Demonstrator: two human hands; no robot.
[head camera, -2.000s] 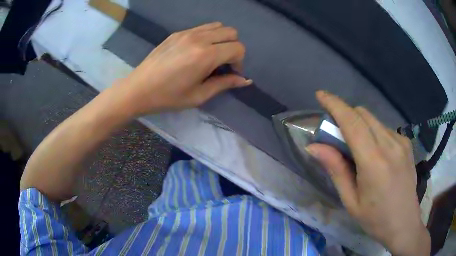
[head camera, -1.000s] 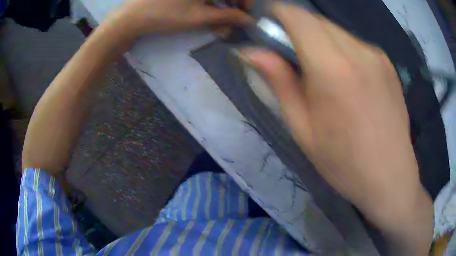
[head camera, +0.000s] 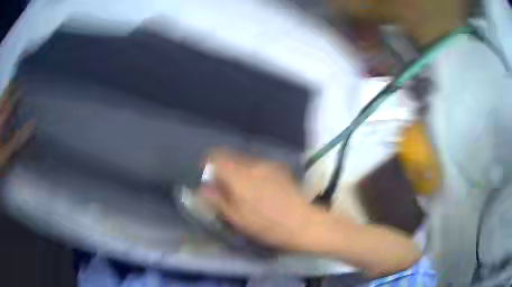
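The view is strongly blurred. My right hand is closed around the handle of the iron, whose silver plate rests low over the near side of the grey cloth. My left hand is at the far left, cut off by the picture's edge; only blurred fingers show, and what they hold cannot be told. A dark strip shows faintly on the grey cloth, left of the iron. The blackish stack of cut pieces lies on the far side of the grey cloth.
A green hose and a dark cord run from behind the iron to the upper right. A dark brown plate, a yellow-orange bundle and white scraps lie at the right. The white table edge curves along the near side.
The view has swung to the right, bringing in the hose, plate and yellow bundle. My hands, close together before, are now far apart. The iron is still in my right hand.
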